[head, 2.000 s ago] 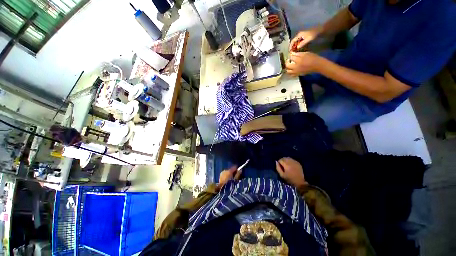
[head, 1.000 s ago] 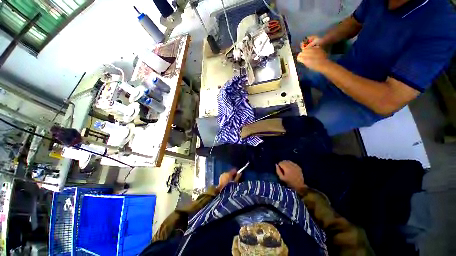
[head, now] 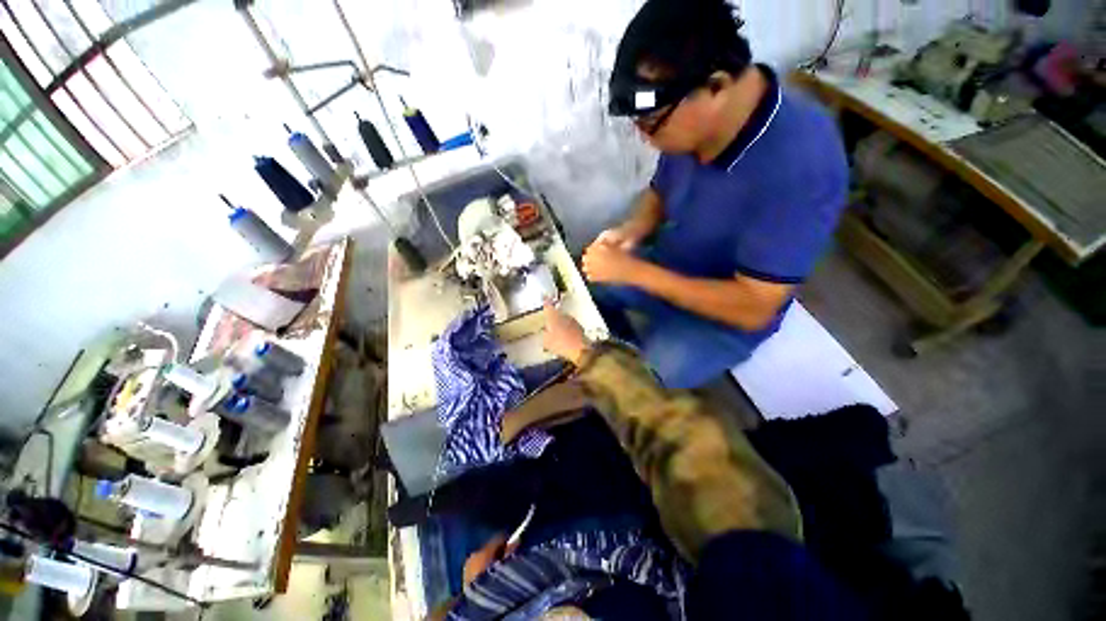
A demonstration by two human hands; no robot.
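My right hand reaches forward over the table, a finger extended toward the front of the overlock machine; it seems to hold nothing. My left hand is low at the table's near edge, partly hidden by the striped apron. A thin pale tool stands up from it. Dark denim lies across the table's near end and my lap. A striped cloth hangs below the machine, beside a brown patch partly hidden by my right sleeve.
A person in a blue polo shirt sits right of the machine, hands together. Thread cones stand behind at left. A side table with white and grey cones is at left. Another machine table is at far right.
My right hand has left the denim and stretched forward to the machine's front. The view has tilted up, showing the person's head and more cones. My left hand stays low with the pale tool.
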